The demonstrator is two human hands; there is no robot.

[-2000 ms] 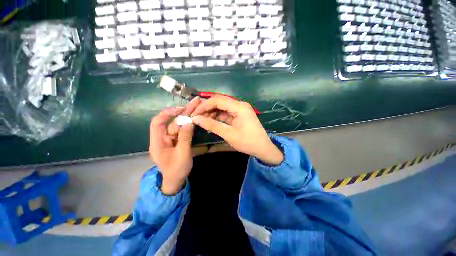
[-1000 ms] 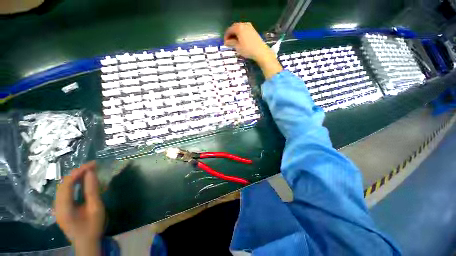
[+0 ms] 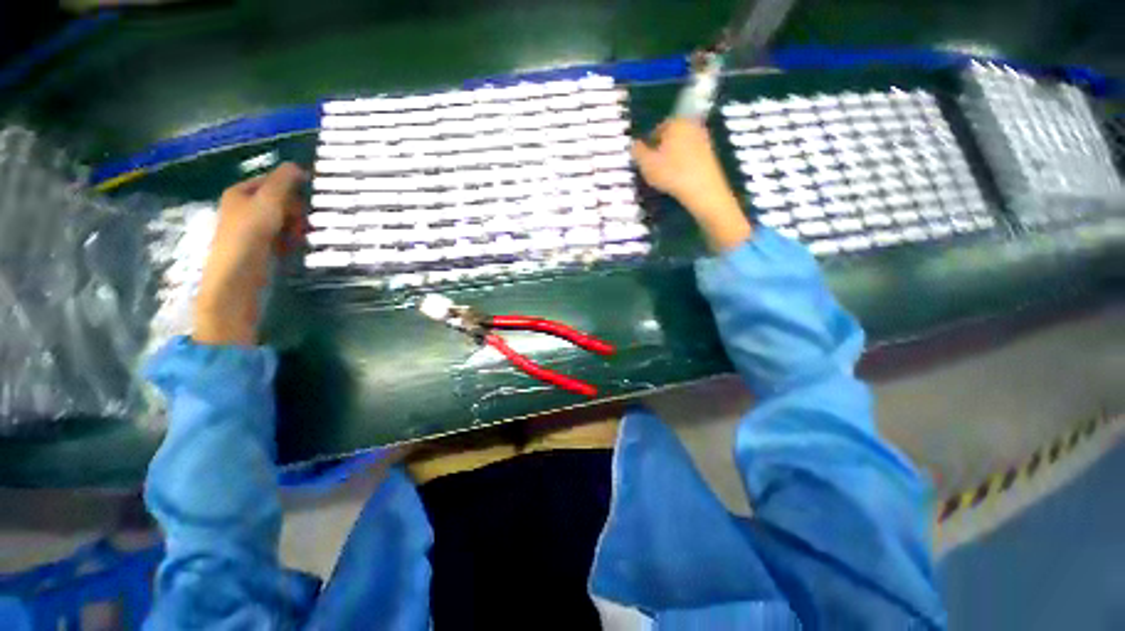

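A clear blister tray (image 3: 475, 274) filled with rows of white plastic parts lies on the green bench in front of me. My left hand (image 3: 255, 253) is at its left edge, blurred, with the fingertips curled at the rim. My right hand (image 3: 688, 170) is at its right edge, with fingers bent onto the rim. Both hands appear to hold the tray; the exact finger contact is blurred. Red-handled pliers (image 3: 524, 345) lie open in front of the tray, with a pale block (image 3: 436, 306) at the jaws.
A white bottle (image 3: 700, 94) is just behind my right hand. Two more filled trays (image 3: 851, 173) (image 3: 1042, 142) are at the right. A crumpled clear bag (image 3: 62, 296) with white parts (image 3: 185, 265) is at the left. A loose white piece (image 3: 259, 162) lies behind my left hand.
My right hand has moved from the tray's far right corner down to its right side. My left hand has moved from beside the bag to the tray's left edge. The view has shifted.
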